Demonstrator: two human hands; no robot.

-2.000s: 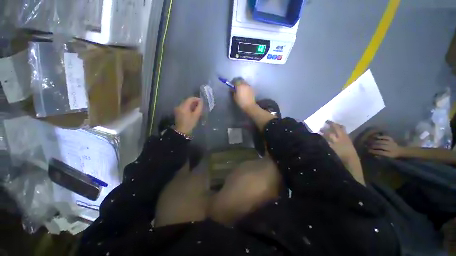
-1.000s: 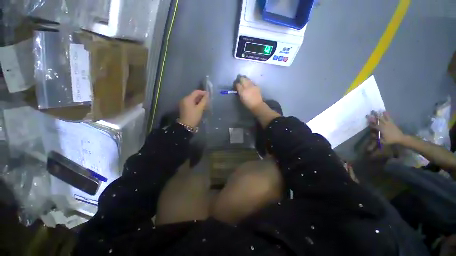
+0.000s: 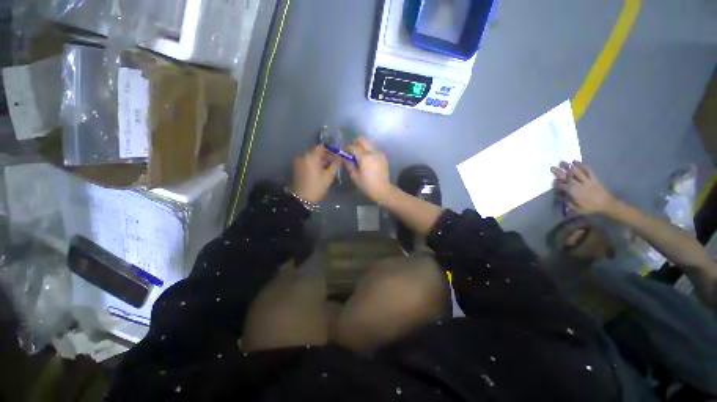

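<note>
My left hand [image 3: 314, 173] pinches a small clear zip-lock bag [image 3: 332, 140] over the grey floor. My right hand [image 3: 366, 168] holds a blue pen [image 3: 340, 153] that lies across the bag, and its fingers meet the bag's edge. The bag's contents are hard to make out. The white digital scale [image 3: 417, 88] stands ahead of my hands with green digits lit. A blue tray [image 3: 450, 27] sits on it, cut off by the top edge.
Another person's hand [image 3: 580, 188] rests on a white paper sheet [image 3: 523, 163] at right. At left are a carton [image 3: 189, 122] with bags, record sheets [image 3: 130, 228] and a dark phone-like object [image 3: 108, 271]. A paper slip [image 3: 368, 218] lies between my legs.
My right hand has moved left with the pen and now meets my left hand at the bag. The paper sheet has shifted slightly left.
</note>
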